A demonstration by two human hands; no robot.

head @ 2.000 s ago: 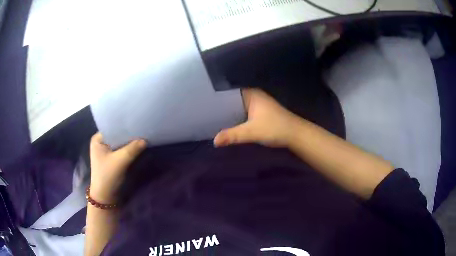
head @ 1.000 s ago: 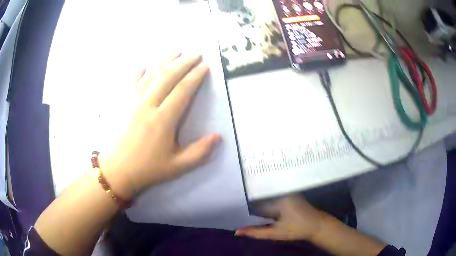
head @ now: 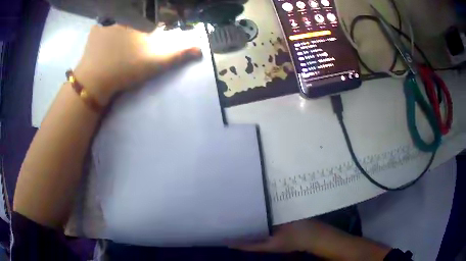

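Note:
The pale panel (head: 179,168) lies flat on the white table, with a thin dark seam edge down its right side and a step in that side. Its top end is by the needle area of the sewing machine head (head: 168,12), under a bright lamp. My left hand (head: 138,56) lies on the panel's upper part, just below the needle area; its fingertips are partly lost in the glare. My right hand (head: 286,237) is at the panel's lower right corner, at the table's front edge. Its fingers are partly hidden by the panel, so its grip cannot be told.
A lit smartphone (head: 324,51) lies right of the needle area, with a black cable (head: 352,148) curving from it. Scissors (head: 426,102) with green and red handles lie farther right. A printed ruler (head: 327,178) runs along the table's front edge. Pale cloth (head: 409,204) is below right.
My left hand has moved up to the needle area. The pale panel has moved up, and its stepped side now shows. The machine head has come into view. My right hand stays at the lower corner.

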